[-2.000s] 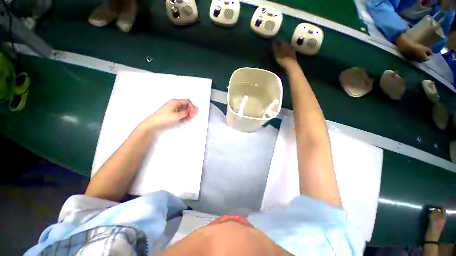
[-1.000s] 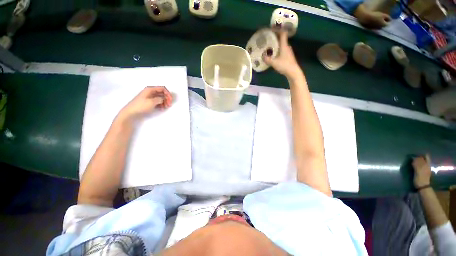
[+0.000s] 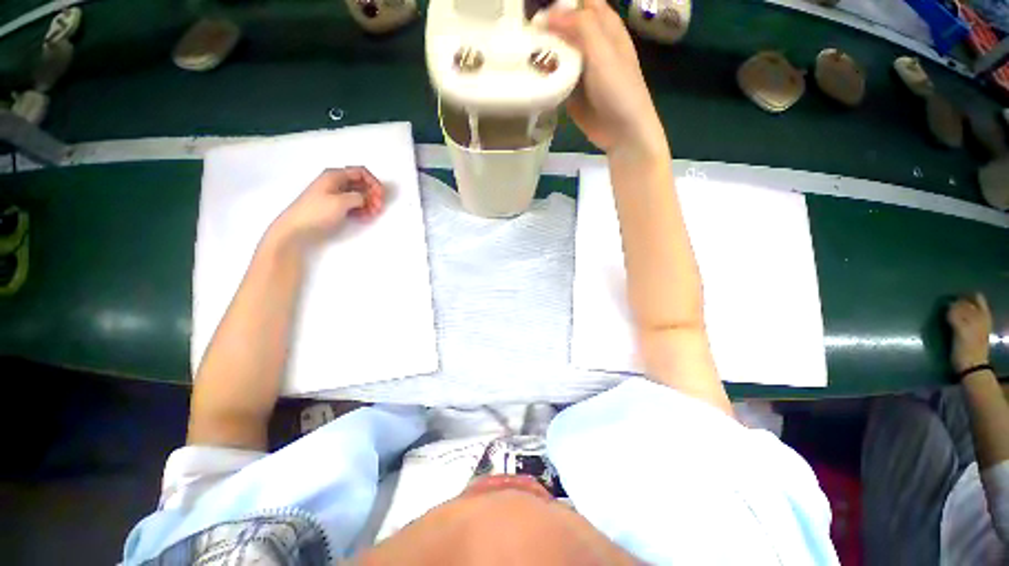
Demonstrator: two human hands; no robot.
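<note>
A cream humidifier head (image 3: 503, 83) is over the mouth of the tall cream water container (image 3: 496, 177), its two round brown nozzles facing up on the side near me. Its far part is cut off by the top edge. The white wicks (image 3: 476, 127) show below it inside the container. My right hand (image 3: 603, 77) grips the head at its right side. My left hand (image 3: 354, 197) rests on the left white pad (image 3: 365, 287), fingers loosely curled, holding nothing. The container stands on pale ribbed cloth (image 3: 498, 299).
Other heads (image 3: 662, 17) and beige-brown pieces (image 3: 771, 81) lie on the dark green belt (image 3: 299, 88) beyond the pale rail (image 3: 730, 175). A right white pad (image 3: 758, 276) lies under my right forearm. Another person's hand (image 3: 970, 321) rests on the green bench at the right.
My right hand has reached to the belt, taken hold of a head, and brought it left and nearer, over the container. My left hand has stayed on the pad.
</note>
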